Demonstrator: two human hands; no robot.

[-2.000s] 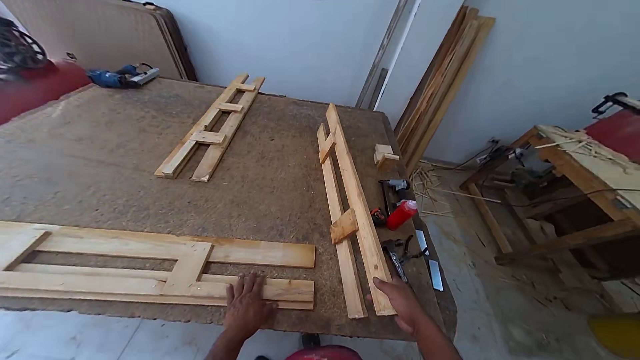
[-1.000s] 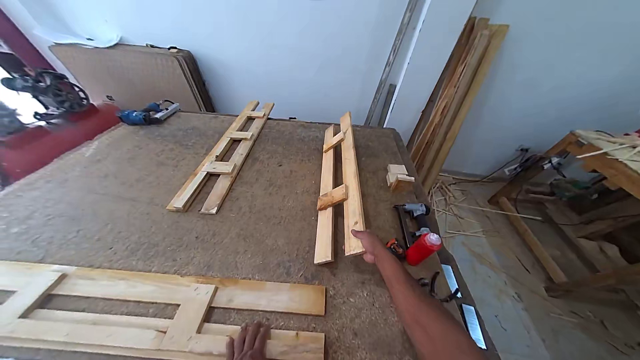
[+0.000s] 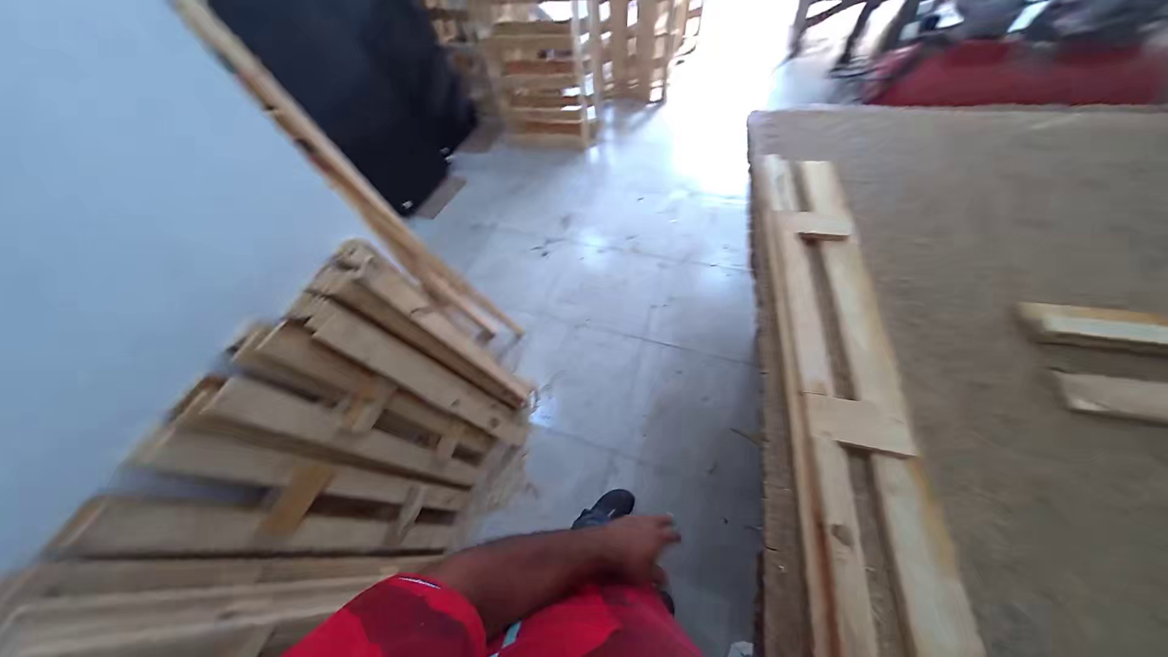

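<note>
My left hand (image 3: 643,545) hangs over the floor at the bottom centre, beside my red shirt, with nothing visible in its loosely spread fingers. To its right, a slatted frame of pale boards (image 3: 858,424) lies lengthwise along the near edge of the worktable (image 3: 1031,511); short crosspieces join its long boards. The ends of another board frame (image 3: 1104,327) show at the right edge. Left of the hand, many similar slatted wooden frames (image 3: 356,429) stand leaning side by side near the wall. My right hand is out of view.
Long wooden battens (image 3: 319,155) lean on the wall beside a dark sheet (image 3: 347,91). Slatted wooden panels (image 3: 547,82) stand farther back. Tiled floor (image 3: 630,365) runs between stack and worktable. Red machinery (image 3: 1022,73) is behind the table. My shoe (image 3: 613,502) is on the floor.
The view has swung far to the left. My left hand has come off the frame at the table's near edge. My right hand, earlier on another frame's end, is out of view.
</note>
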